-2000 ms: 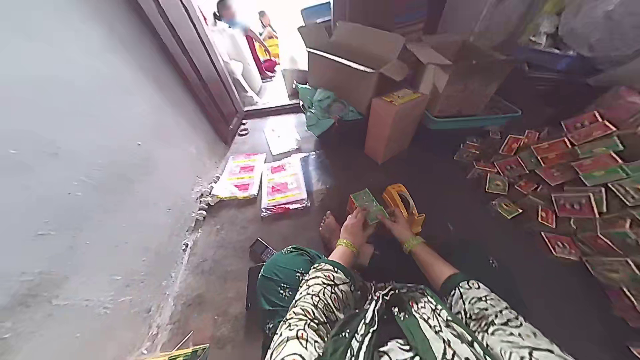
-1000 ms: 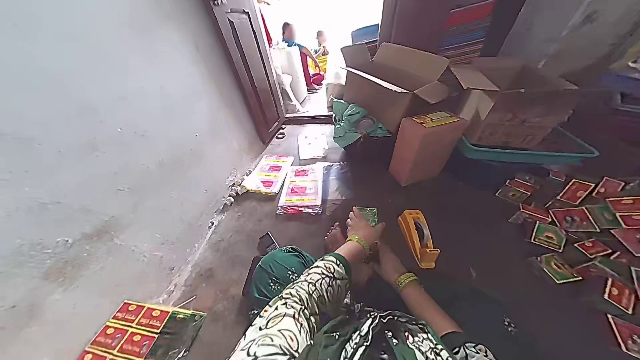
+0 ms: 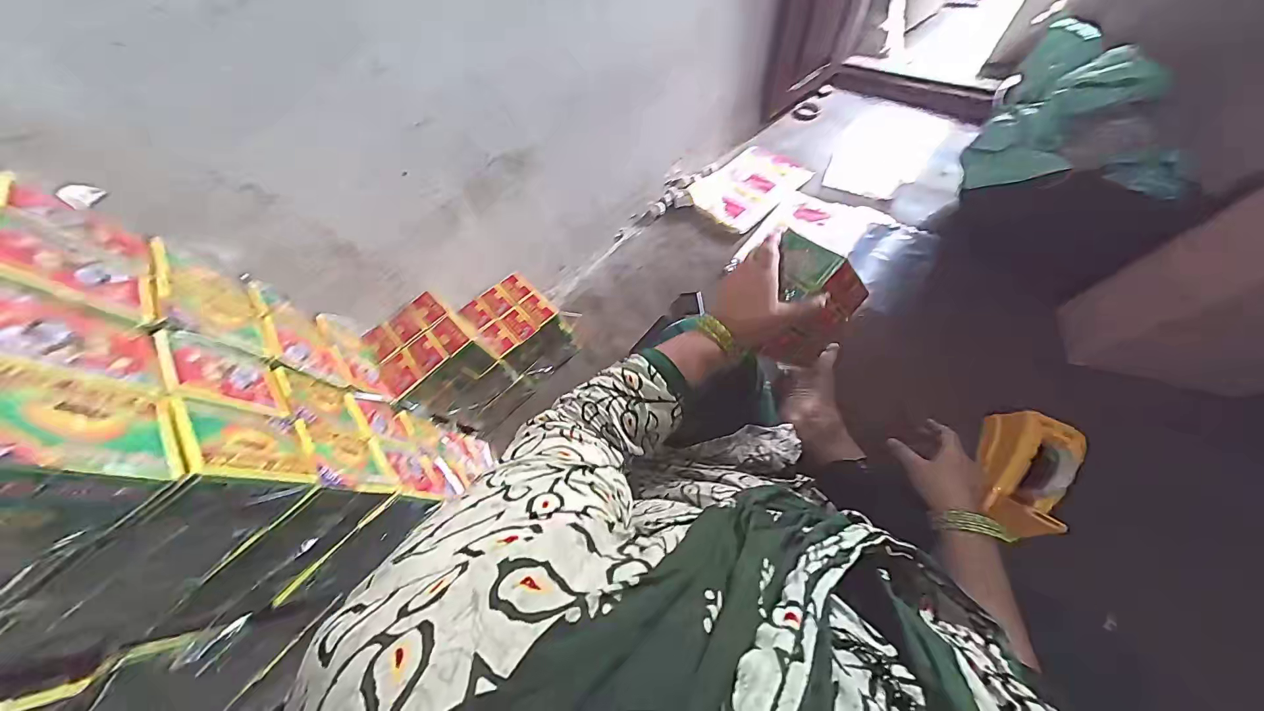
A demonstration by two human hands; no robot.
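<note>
My left hand (image 3: 758, 301) grips a small green and red box or packet stack (image 3: 812, 269) from its near left side, above my foot. My right hand (image 3: 943, 474) holds nothing; its fingers are apart, low over the dark floor. Just right of it sits a yellow tape dispenser (image 3: 1007, 474), the hand close to its left edge. Whether they touch is unclear. Beyond the held item lie white and pink printed sheets or packs (image 3: 755, 190) on the floor.
Large stacks of red, green and yellow printed boxes (image 3: 227, 385) fill the left side. Smaller red-topped stacks (image 3: 509, 314) stand by the wall. Green cloth or plastic (image 3: 1071, 118) lies near the doorway, and a cardboard carton (image 3: 1175, 296) stands at right.
The view has swung left and down, bringing the tall box stacks in. My right hand has come away from my left and is now beside the yellow dispenser.
</note>
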